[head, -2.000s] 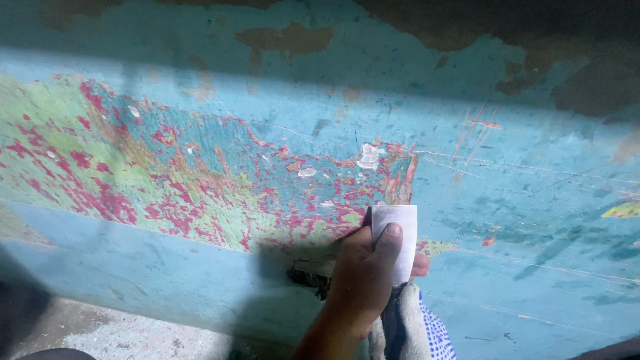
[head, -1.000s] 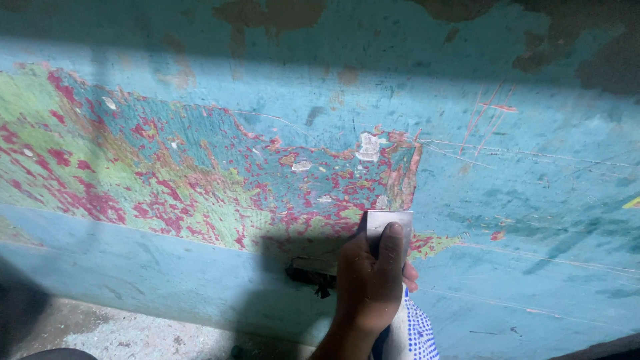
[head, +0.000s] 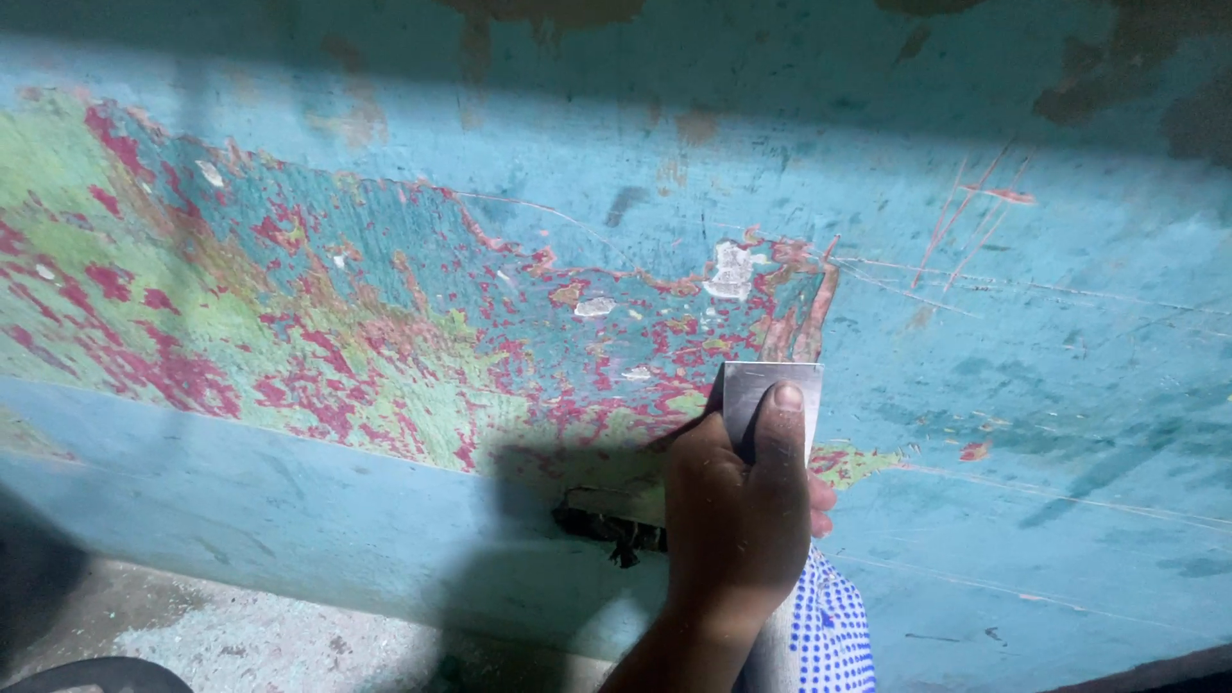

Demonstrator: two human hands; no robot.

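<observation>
A metal scraper blade [head: 756,390] lies with its straight top edge at the painted wall [head: 962,385]. My bare left hand [head: 736,491] grips it, thumb flat on the blade and fingertips showing past its right side. Just below, my right hand [head: 830,616], in a knit glove with blue dots, is closed around the tool's lower part; its fingers and the handle are mostly hidden. Above the blade run bare salmon-coloured streaks [head: 818,313], with a white chipped patch [head: 733,269] to their upper left. Left of the blade, green, red and teal layers [head: 337,337] show through the blue paint.
A dark, ragged hole [head: 611,529] opens in the wall left of my left wrist. Pale flakes lie on the floor [head: 260,635] at the lower left, near a dark rounded object [head: 96,674]. Thin scratches [head: 1059,287] cross the wall at the right.
Against the wall marks, the blade and both hands sat lower one second ago; they are now further up, nearer the white patch. The grip on the tool looks the same.
</observation>
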